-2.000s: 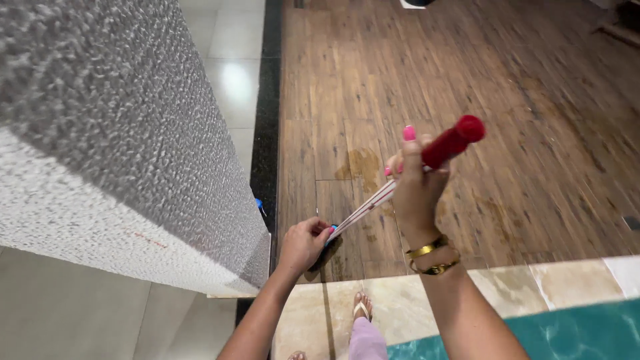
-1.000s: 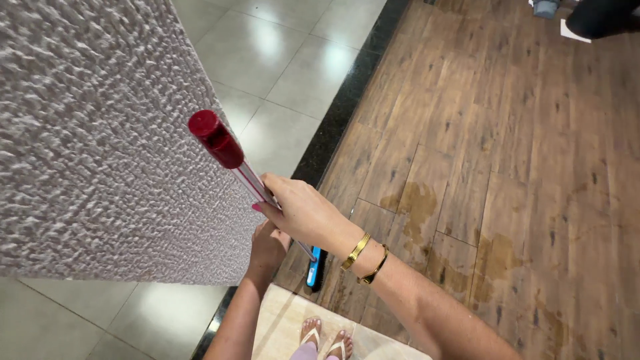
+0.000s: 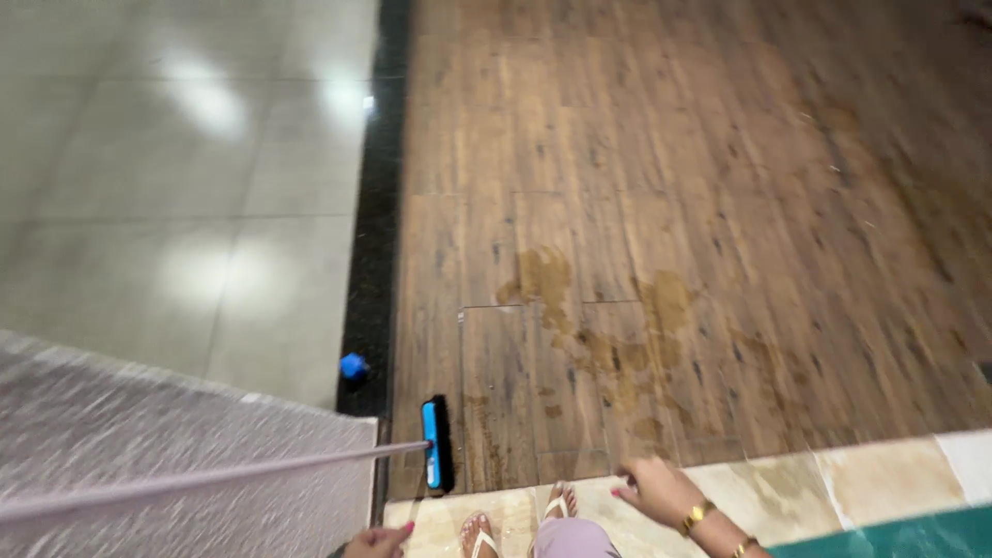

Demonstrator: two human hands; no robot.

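A broom [image 3: 435, 445] with a blue head and black bristles stands on the wood-look floor. Its pale pink pole [image 3: 232, 471] slants left in front of the textured wall, and the red grip end is out of view. My left hand [image 3: 377, 542], partly cut off by the bottom edge, is below the pole and apart from it, with nothing visible in it. To the right of the broom, my right hand [image 3: 659, 492] hangs over the pale stone edging, empty, its fingers loosely bent.
The textured wall [image 3: 194, 434] fills the lower left. A small blue object [image 3: 353, 366] lies on the black stone strip [image 3: 372, 294] beside grey tiles [image 3: 139, 279]. Wet patches [image 3: 620, 349] mark the floor. Pale stone edging [image 3: 775, 480] borders turquoise pool water [image 3: 914, 535]. My feet in flip-flops [image 3: 480, 536] are on the edging.
Both hands have let go of the pole, which they held in the earlier frames. My right hand has moved away to the right of the broom. The view has shifted.
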